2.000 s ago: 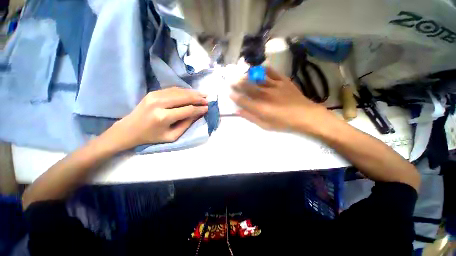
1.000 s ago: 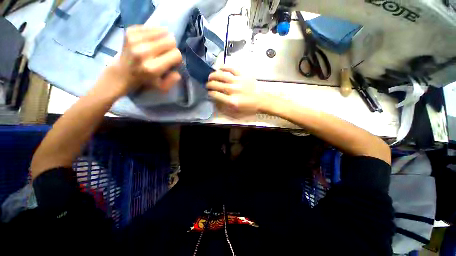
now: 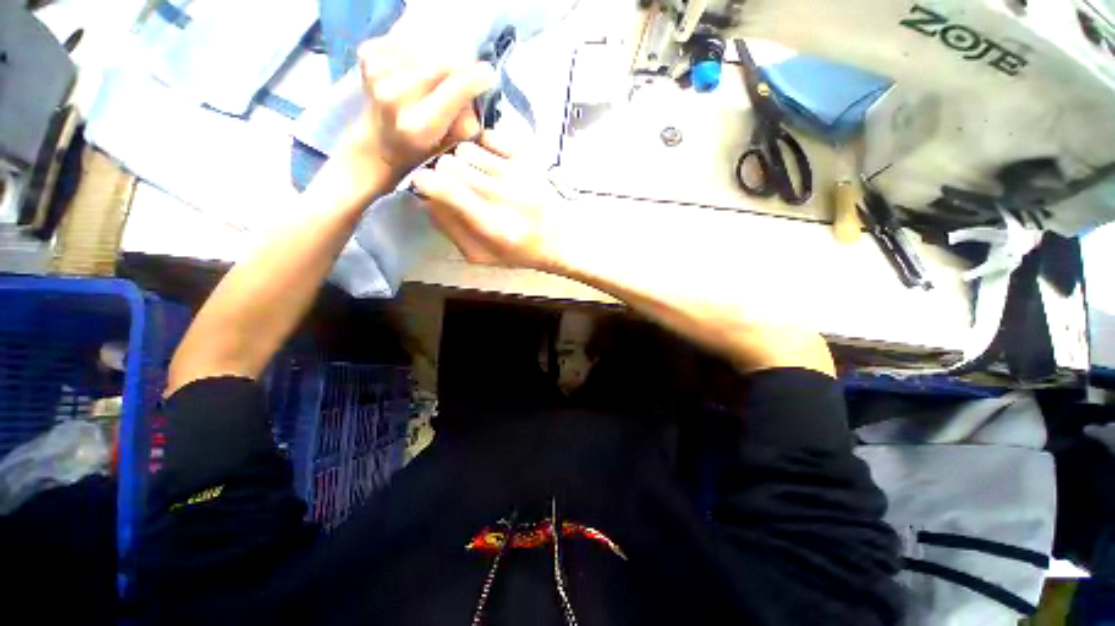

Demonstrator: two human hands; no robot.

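Blue-grey garment cloth (image 3: 226, 61) lies at the upper left, pale with darker blue strips, and a corner hangs over the table's front edge. My left hand (image 3: 422, 104) is closed on a bunched part of this cloth, left of the machine bed. My right hand (image 3: 479, 202) is just below and right of it, fingertips at the same cloth; its fingers are bent, and how they hold is partly hidden. The off-white sewing machine (image 3: 856, 61) with ZOJE lettering stands at the upper right, its blue knob (image 3: 706, 73) near the needle area.
Black scissors (image 3: 773, 165), a folded blue scrap (image 3: 825, 95), a wooden-handled awl (image 3: 847, 210) and slim dark tools (image 3: 896, 239) lie right of the needle area. A small round metal disc (image 3: 671, 136) is on the bed. A blue crate (image 3: 73, 291) stands lower left; grey cloth (image 3: 978, 489) is lower right.
The hands have left the needle area with the cloth and are together at the left. My right hand has moved left towards my left hand. The view has shifted, showing more of the left crate.
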